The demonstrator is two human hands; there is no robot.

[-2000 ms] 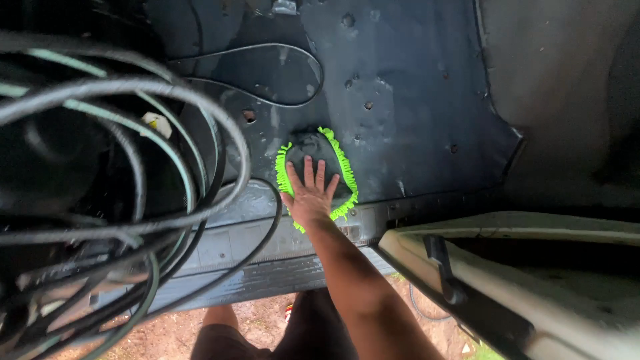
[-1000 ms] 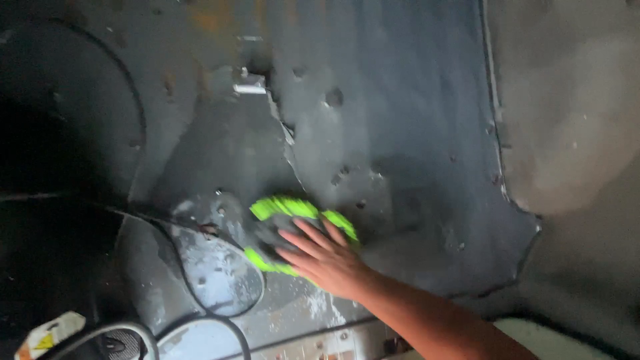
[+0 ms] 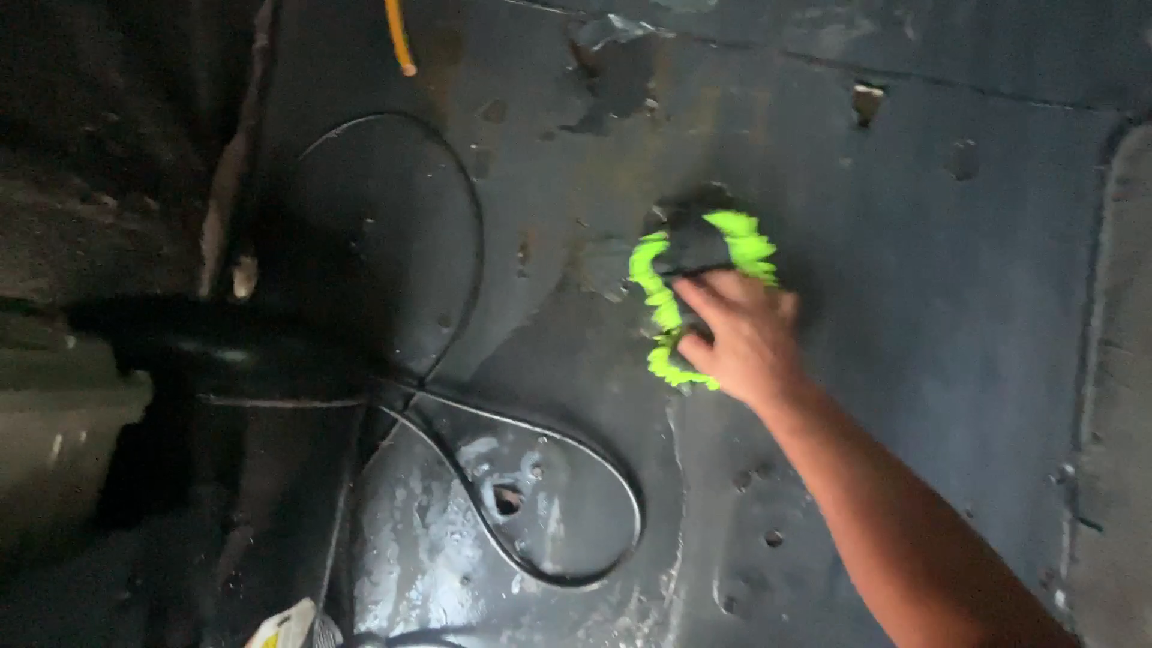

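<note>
My right hand (image 3: 747, 333) lies on a dark cleaning pad with a bright green microfibre fringe (image 3: 661, 283), its fingers bent over the pad's lower right part. The pad rests against a wet-looking dark floor panel (image 3: 900, 315) with holes, scratches and torn patches. The fringe shows on both sides of the pad, while the hand hides part of its middle and edge. My forearm reaches in from the lower right. My left hand is out of the picture.
A thin black cable (image 3: 630, 486) loops over the panel at the left and lower middle. An orange cable end (image 3: 402, 45) hangs in at the top. Jagged holes (image 3: 867, 103) pierce the panel. A raised ridge (image 3: 1111, 360) runs along the right side.
My right hand and the green-fringed pad have moved across the panel, away from its near edge, which the earliest frame shows. The view has shifted strongly; the coiled hoses at the left have left it.
</note>
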